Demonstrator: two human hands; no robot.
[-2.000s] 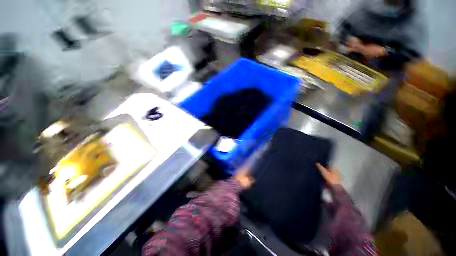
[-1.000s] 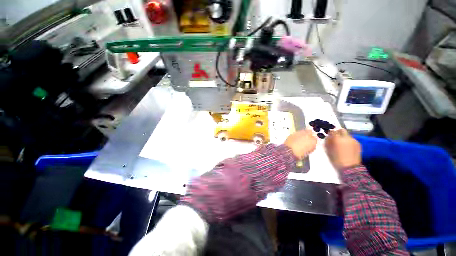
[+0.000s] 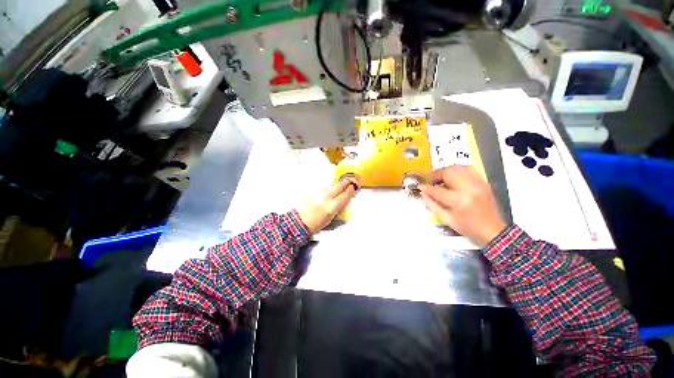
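The yellow clamp plate (image 3: pixel 392 151), with handwriting and round holes, lies under the sewing machine head (image 3: pixel 295 88). My left hand (image 3: pixel 325 207) has its fingertips at the front left hole, with a black round dot (image 3: pixel 353 181) partly showing under them. My right hand (image 3: pixel 467 203) has its thumb and finger close together at the front right hole; a small dark bit shows there, but its hold is unclear. Loose black dots (image 3: pixel 529 144) lie in a cluster on the white sheet (image 3: pixel 569 199) at right.
The metal bed plate (image 3: pixel 399 277) edges the work area. A control panel (image 3: pixel 597 83) stands at back right. Blue bins flank the bed at right (image 3: pixel 628 184) and left (image 3: pixel 118 244). The green bar (image 3: pixel 199 26) crosses the head above. Dark material lies below the front edge.
Both hands have moved left from the dot cluster to the front holes of the yellow plate. The view is closer to the machine. The black panel held two seconds ago is no longer in my hands.
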